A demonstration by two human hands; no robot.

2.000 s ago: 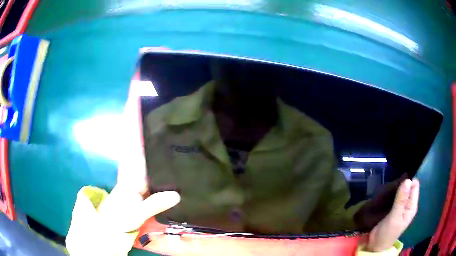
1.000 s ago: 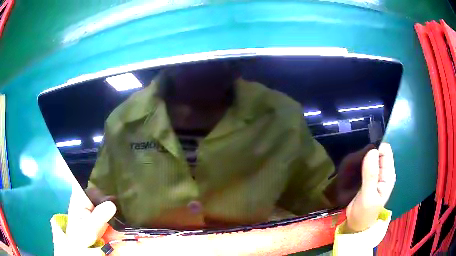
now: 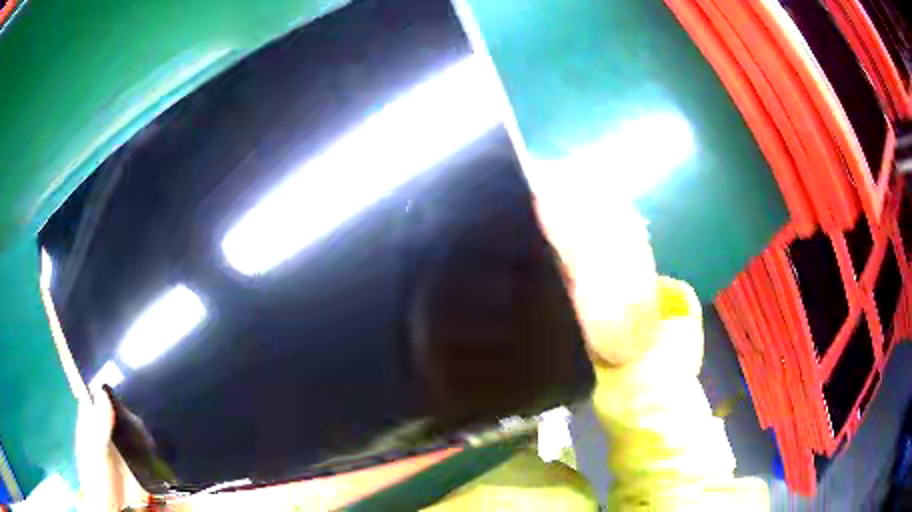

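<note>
The laptop display assembly [image 3: 330, 330] fills the middle and left of the view, tilted, its glossy black face towards me with bright lamp reflections on it. My right hand [image 3: 605, 270] grips its right edge; the hand is overexposed and the fingers behind the slab are hidden. My left hand [image 3: 100, 450] holds its lower left corner, partly cut off by the frame's bottom. Along the lower edge shows a strip of orange-red foam tray [image 3: 400, 474], mostly hidden behind the slab.
Stacked foam trays [image 3: 780, 130] with black screens between them stand along the right side. The green bench mat [image 3: 640, 60] lies beneath the slab. A yellow-green sleeve [image 3: 665, 430] is at the lower right. A small blue and yellowish piece shows at the lower left corner.
The display assembly has turned so its right side is higher and its left side lower, and tilted. My right hand has moved left and up along its edge. More stacked trays show.
</note>
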